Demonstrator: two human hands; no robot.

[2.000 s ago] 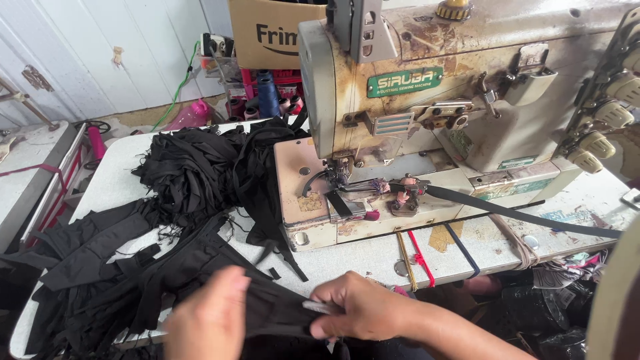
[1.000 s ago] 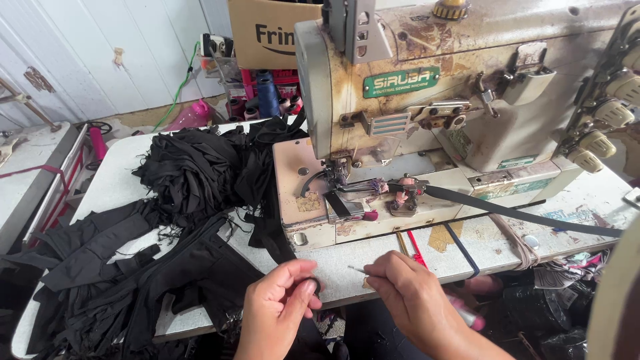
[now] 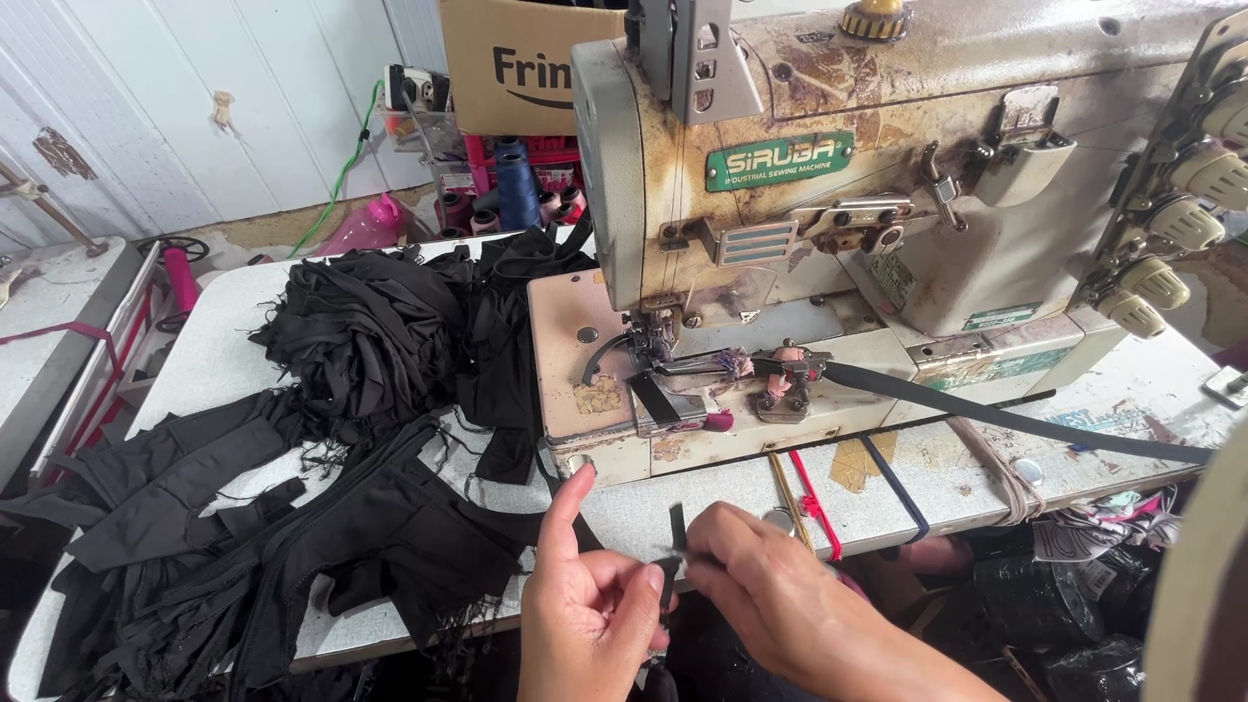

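My left hand (image 3: 595,609) pinches a narrow black fabric strip (image 3: 669,583) between thumb and fingers, its index finger pointing up. Close beside it, my right hand (image 3: 746,565) is closed at the strip, and a short black end (image 3: 678,526) sticks up by its fingers. Whatever else the right hand holds is hidden by its fingers. Behind both hands stands a Siruba industrial sewing machine (image 3: 780,263) with a black band (image 3: 1004,414) running into its guide. Black fabric pieces (image 3: 370,331) lie heaped left of the machine, with more strips and garment pieces (image 3: 419,526) spread toward the front edge.
The white table (image 3: 229,322) carries the machine. Gold, red and blue cords (image 3: 814,502) hang over its front edge. Thread cones (image 3: 515,180) and a cardboard box (image 3: 536,68) stand behind. Dark wrapped bundles (image 3: 1033,595) are below right; another table (image 3: 58,331) is at far left.
The black fabric held at the table's front two seconds ago is out of my hands. My hands, apart a second ago with a small metal tool in the right, have come together at the black strip.
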